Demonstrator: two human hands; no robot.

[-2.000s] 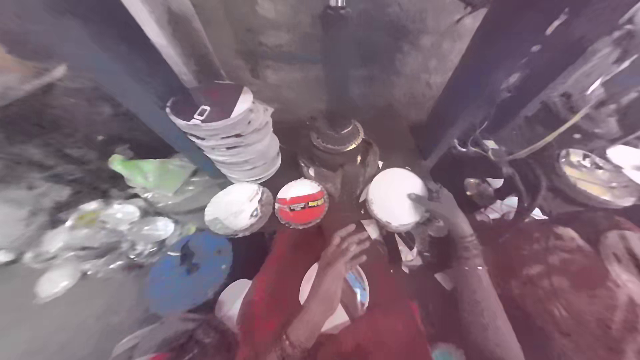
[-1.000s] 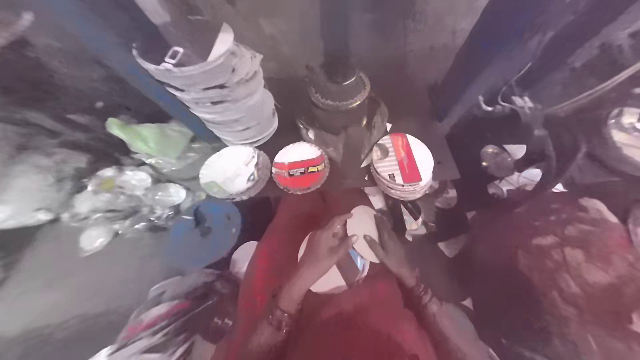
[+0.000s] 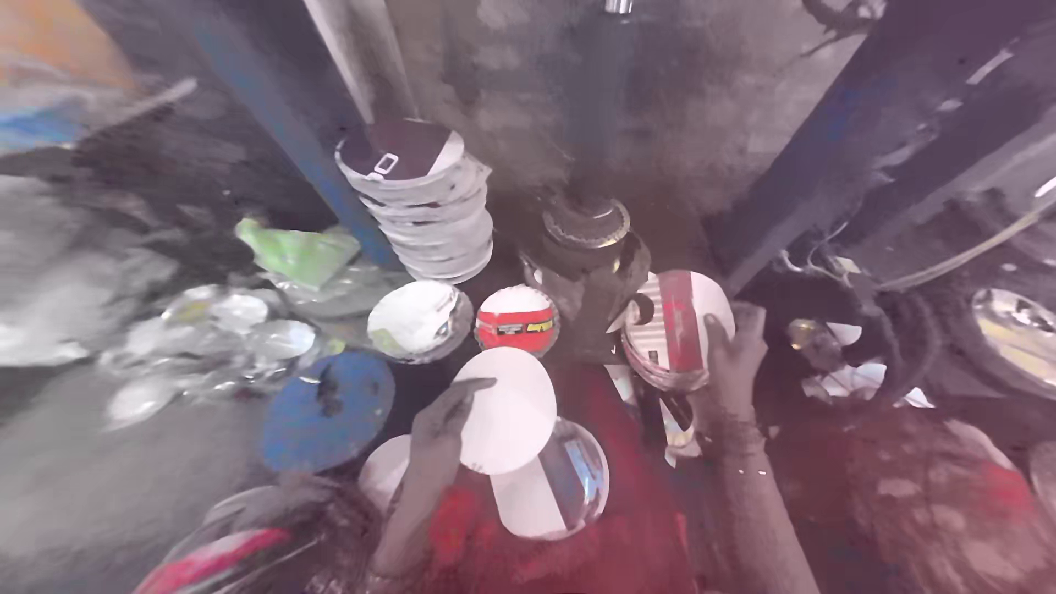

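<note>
My left hand (image 3: pixel 441 425) holds a plain white round disc (image 3: pixel 507 410) by its left edge, above my lap. Below it, partly covered, lies a round piece with white and blue printed parts (image 3: pixel 577 487). My right hand (image 3: pixel 733 346) grips the right side of a stack of printed round discs, striped and red on top (image 3: pixel 681 322). Between the hands and farther off sit a red-printed round piece with a crimped rim (image 3: pixel 517 318) and a whitish round piece (image 3: pixel 417 320). Behind them is a dark metal die of a press (image 3: pixel 587 227).
A tall stack of round sheets (image 3: pixel 433 219) stands at the back left. Left are a blue disc (image 3: pixel 330 411), a pile of shiny shallow dishes (image 3: pixel 239 330) and a green plastic bag (image 3: pixel 297 252). Dark metal frame posts (image 3: pixel 825 140) flank the press. Scraps lie at right (image 3: pixel 850 379).
My hands were together over my lap one second ago, around a pale disc. They have since parted: the left keeps a white disc, and the right has moved to the printed stack.
</note>
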